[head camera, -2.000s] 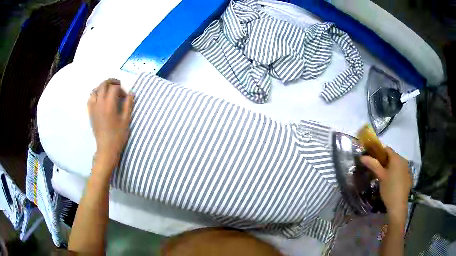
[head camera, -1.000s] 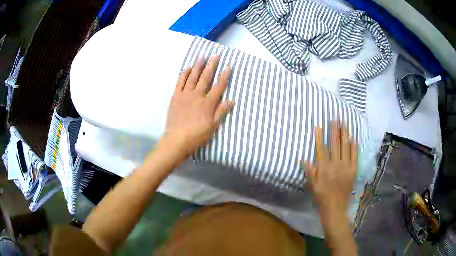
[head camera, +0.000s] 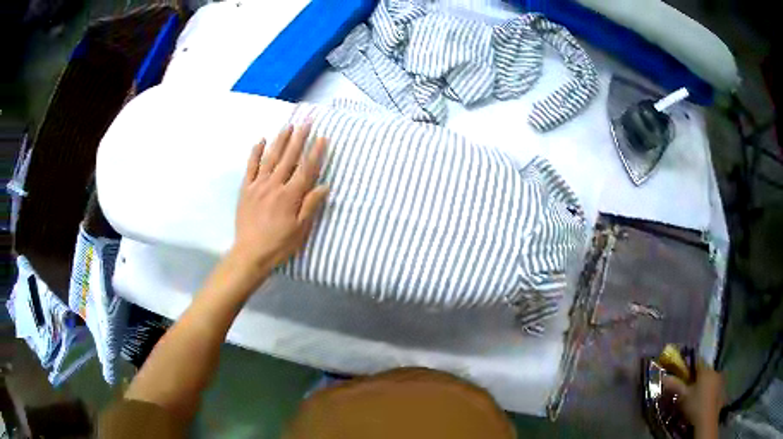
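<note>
A white garment with grey stripes (head camera: 421, 206) lies over the long white padded board (head camera: 172, 163), its right end bunched. My left hand (head camera: 279, 201) lies flat, fingers spread, on the garment's left edge. My right hand (head camera: 700, 396) is at the lower right, around the wooden handle of the steam iron (head camera: 659, 403); it is small and blurred. The iron is at the lower part of the dark frayed rest pad (head camera: 652, 283).
A crumpled striped garment (head camera: 455, 56) lies at the far side by a blue board (head camera: 305, 47). A second pointed iron piece (head camera: 642, 133) sits at the far right. A brown basket (head camera: 64, 154) and white papers (head camera: 94, 291) are at left.
My right hand has left the garment and taken hold of the iron on the pad. My left hand remains at the garment's left edge. The garment's right end is now bunched.
</note>
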